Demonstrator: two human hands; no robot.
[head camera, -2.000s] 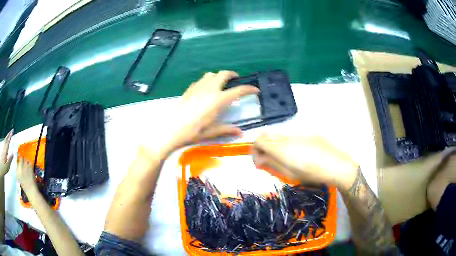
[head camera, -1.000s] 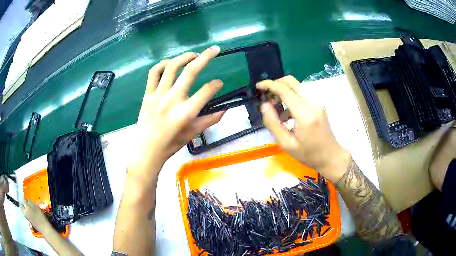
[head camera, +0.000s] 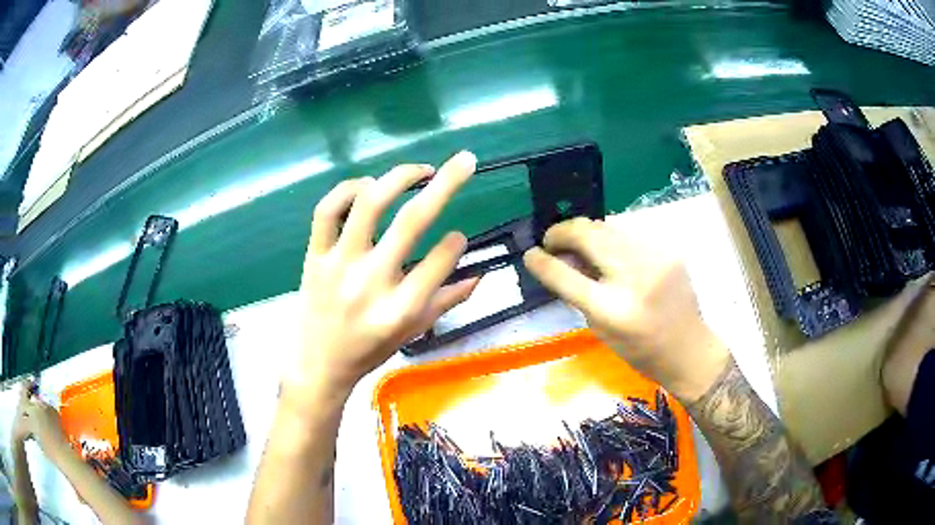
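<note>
My left hand is spread over the left part of a black phone frame, its thumb and a finger at the frame's near long side. My right hand has thumb and index finger pinched at the frame's inner edge beside the solid panel; whether a strip is between them cannot be told. A second black frame lies under or beside the first, nearer me. The orange tray with a heap of small black strips is just below my hands.
Stacked black frames stand at left, more on cardboard at right. Loose frames lie on the green belt. A neighbour's hands are at a second orange tray. Another person's arm is at the right edge.
From two seconds ago, my right hand has moved up from above the tray to the frame. A frame now stands out over the belt edge above another. Frames on the belt at left have shifted.
</note>
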